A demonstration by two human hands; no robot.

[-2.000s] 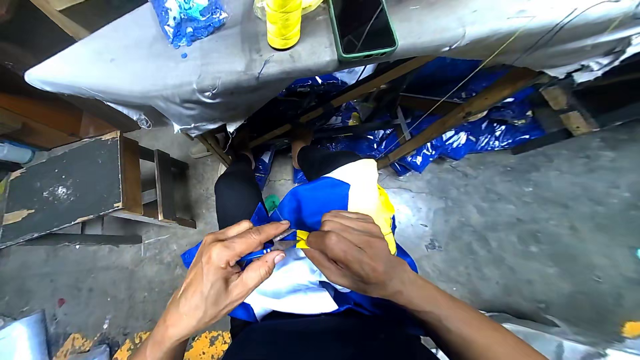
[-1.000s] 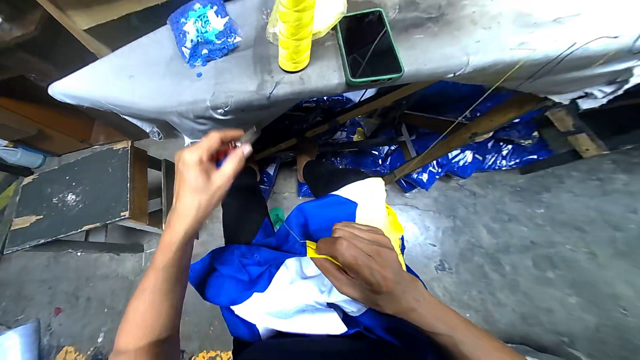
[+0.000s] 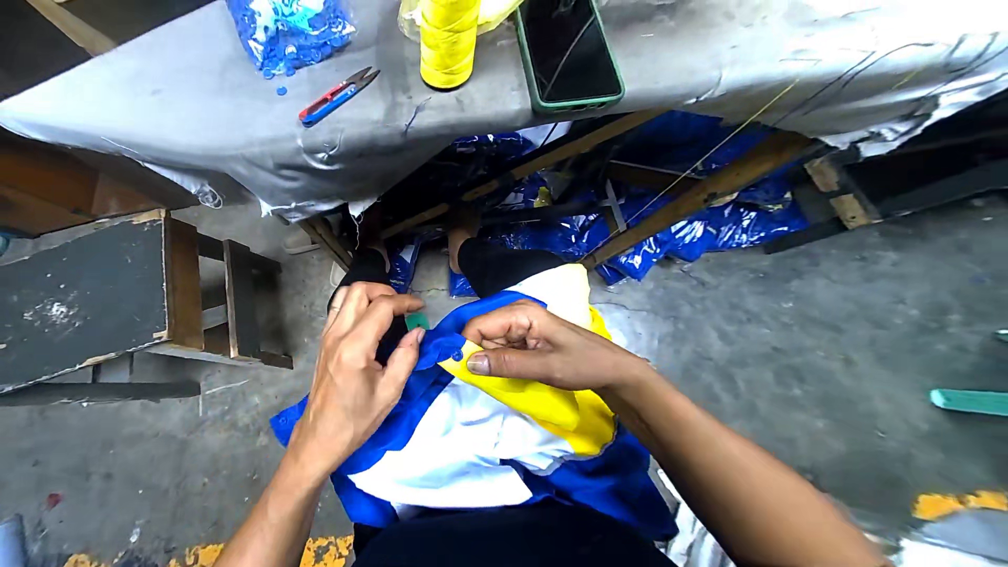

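Note:
Across my lap lies a blue, white and yellow garment (image 3: 457, 449). My right hand (image 3: 524, 346) pinches its yellow edge between thumb and fingers, beside a small blue button (image 3: 457, 356). Just left of that edge is my left hand (image 3: 366, 354), thumb and forefinger apart near the blue cloth; nothing shows between them. Thread snips (image 3: 339, 97) with red and blue handles rest on the cloth-covered table (image 3: 213, 102). A cone of yellow thread (image 3: 449, 43) stands behind them, between a bag of blue buttons (image 3: 291, 35) and a phone with a green case (image 3: 568, 51).
Wooden braces (image 3: 693, 189) run under the table, with blue plastic-wrapped packages (image 3: 709, 224) on the floor around them. A dark wooden stool or bench (image 3: 87, 291) stands at the left. A yellow thread (image 3: 724, 142) slants down from the table's edge.
My left hand, raised near the table a second ago with a small tool, has come down to the garment. The snips now lie on the table. My right hand still holds the yellow edge.

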